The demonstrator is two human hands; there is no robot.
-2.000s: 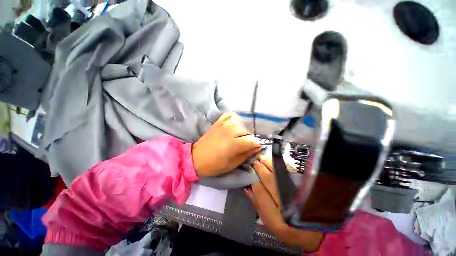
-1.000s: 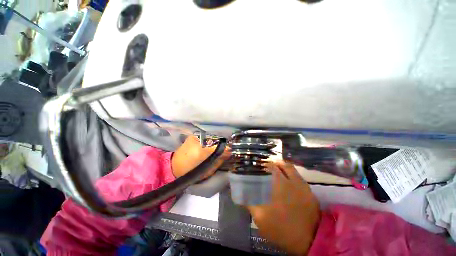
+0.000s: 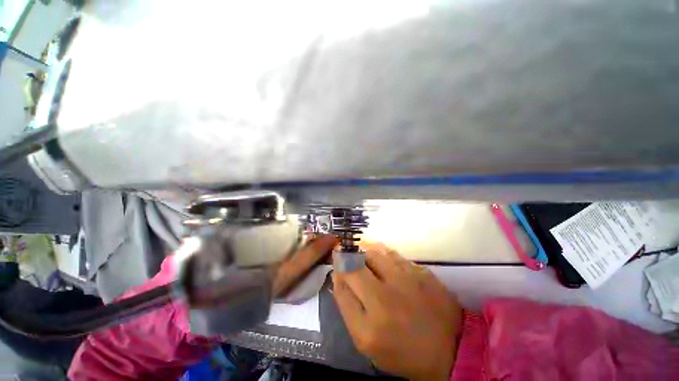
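Observation:
The white machine head [image 3: 357,97] with its blue stripe fills the upper view. My right hand [image 3: 398,305] lies right of the needle area, fingers close together over the grey strip [image 3: 342,338], which hangs over the table edge. My left hand [image 3: 301,268] is mostly hidden behind the blurred metal parts on the head front; its fingers reach toward the tension assembly [image 3: 348,227] in the view. What its fingertips hold cannot be seen. The grey garment piece [image 3: 126,242] is heaped at the left, partly hidden by the head.
Pink and blue pens [image 3: 521,237] lie right of the needle, beside a dark flat case [image 3: 567,277] and a printed paper label [image 3: 601,242]. Crumpled white paper or cloth [image 3: 662,286] is at the far right. A ruler [image 3: 279,344] runs along the front table edge.
The view has shifted closer to and along the machine head, so the pens are now visible. My right hand now shows more fully; my left hand and the grey heap are more hidden.

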